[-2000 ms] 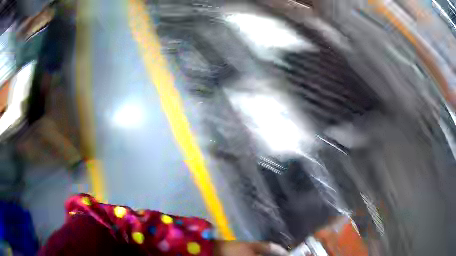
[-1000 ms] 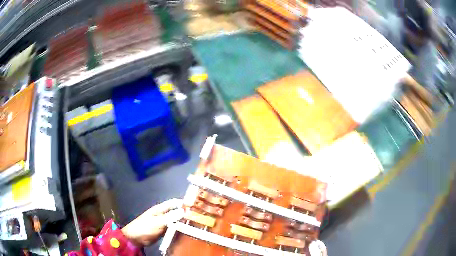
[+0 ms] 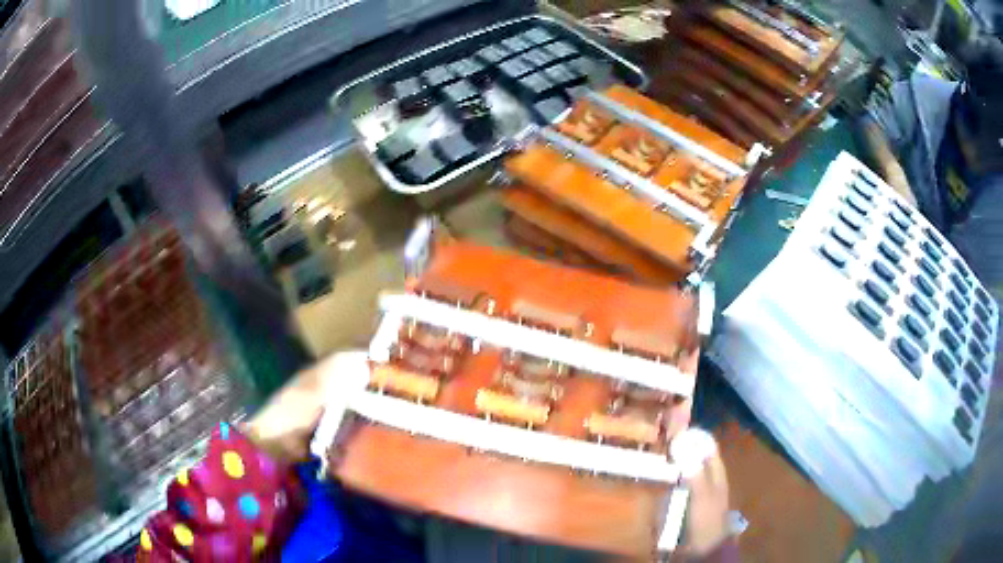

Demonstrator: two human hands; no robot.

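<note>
An orange-brown assembly jig [image 3: 517, 346] with two long silver clamp bars and rows of small tan and brown blocks is held in front of me, slightly tilted. My left hand [image 3: 313, 407], below a red dotted sleeve, grips its left edge. My right hand [image 3: 704, 489], with a white finger cot, grips its right edge near the bottom. Behind it, a similar jig [image 3: 638, 165] with silver bars lies on top of a small stack. The nearer jig hides part of that stack.
A tray [image 3: 495, 99] of dark parts is at the back. A taller jig stack [image 3: 748, 66] stands at back right. White blister trays [image 3: 836, 330] with black parts are at right. Small dark parts lie on a tan board [image 3: 363, 264]. A person's arm [image 3: 885, 154] shows far right.
The view has turned from the aisle and blue stool to the bench with trays and jig stacks. The jig stays in my hands; my right hand now shows more clearly.
</note>
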